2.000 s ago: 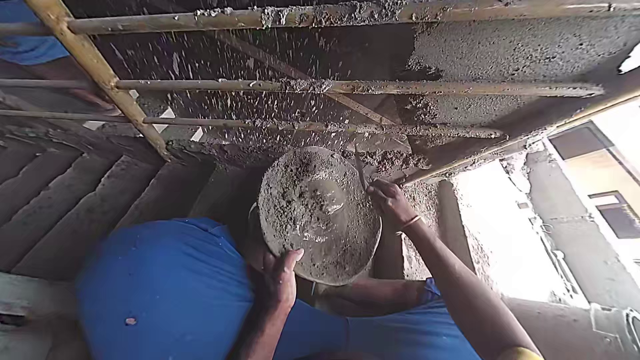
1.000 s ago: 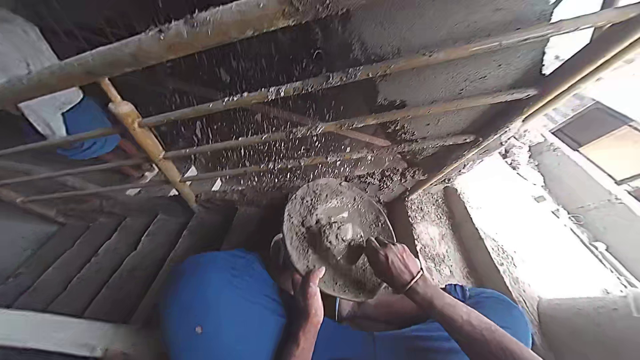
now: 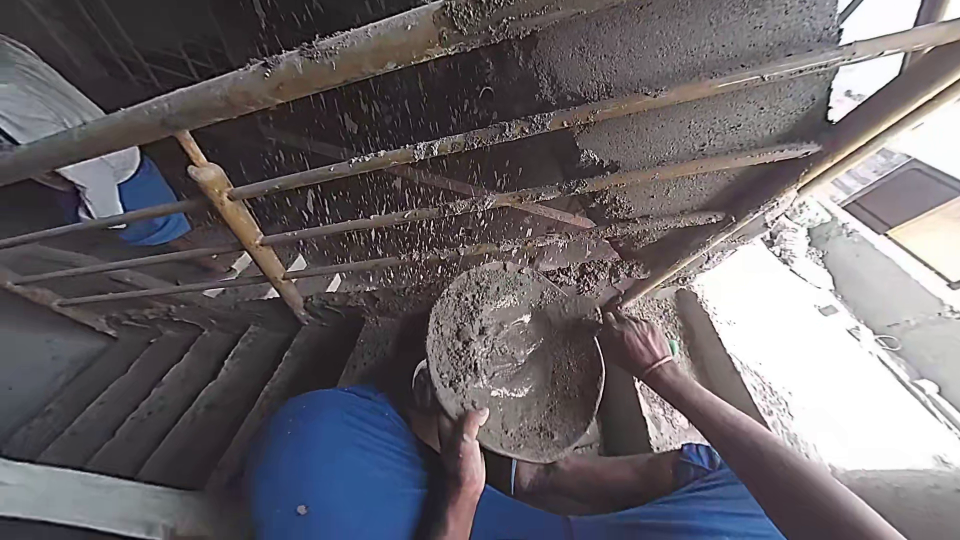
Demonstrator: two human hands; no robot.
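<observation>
A round pan (image 3: 517,364) of wet grey mortar rests over my lap. My left hand (image 3: 463,457) grips its lower left rim, the thumb over the edge. By the upper right rim, my right hand (image 3: 634,341) is closed around a hand tool, likely a mortar trowel; a green end (image 3: 673,346) shows beside the fist. The tool's blade is hard to tell from the mortar-coated pan. Part of the pan's underside and the left fingers are hidden.
A mortar-spattered yellow metal railing (image 3: 240,217) crosses in front. Concrete steps (image 3: 180,405) lie at left. Beyond the railing, another person (image 3: 150,199) in blue shorts is partly visible. A freshly mortared wall (image 3: 690,67) stands behind the bars, and a bright ledge (image 3: 810,367) is at right.
My right hand has moved from over the mortar to the pan's upper right rim. My left hand keeps its hold on the pan. The view has shifted.
</observation>
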